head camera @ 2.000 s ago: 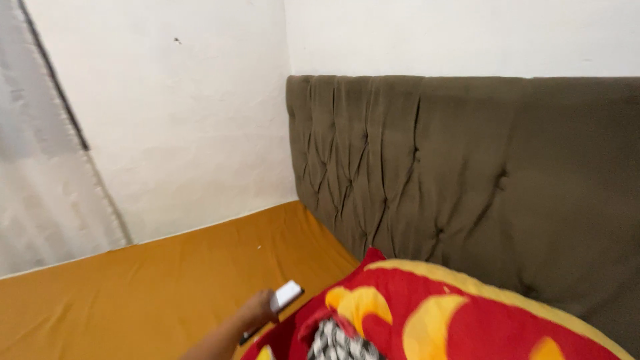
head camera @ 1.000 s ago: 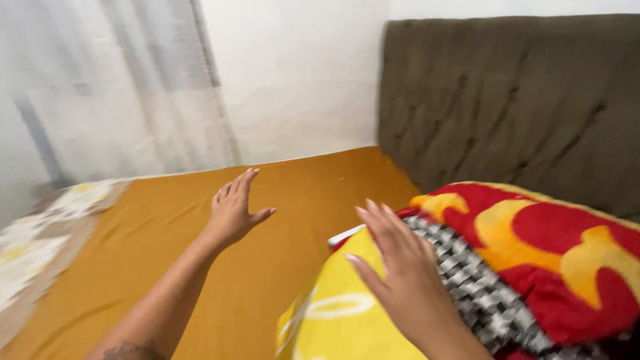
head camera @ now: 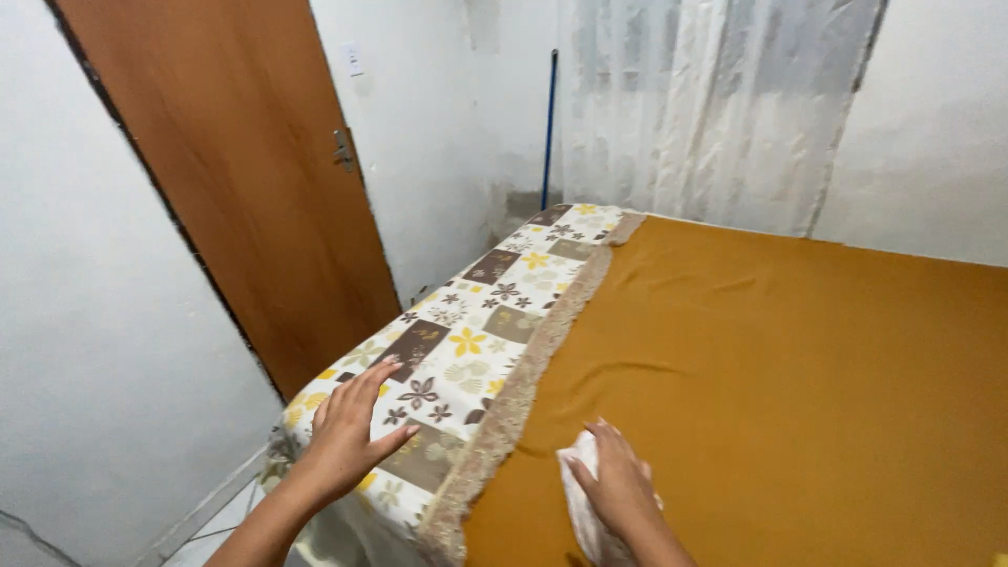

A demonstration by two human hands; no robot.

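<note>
A mustard-coloured bed sheet (head camera: 756, 370) covers most of the bed, with a few creases in it. Along the bed's left end lies a white floral-patterned cloth (head camera: 465, 378) with a beige lace edge (head camera: 512, 405). Over this patterned cloth is my left hand (head camera: 354, 429), fingers spread and holding nothing. My right hand (head camera: 618, 480) is on a crumpled white cloth (head camera: 579, 504) above the mustard sheet, its thumb and fingers closed around part of it. The lower part of the white cloth runs beside the wrist.
A brown wooden door (head camera: 236, 173) with a metal handle (head camera: 342, 151) is at the left. Behind the bed's far corner a blue pole (head camera: 550, 130) leans near a sheer white curtain (head camera: 693, 102). Tiled floor (head camera: 224, 524) shows at lower left.
The view has swung far left, away from the headboard and the red and yellow pillow. My right hand, with nothing clearly in it one second ago, now has a white cloth.
</note>
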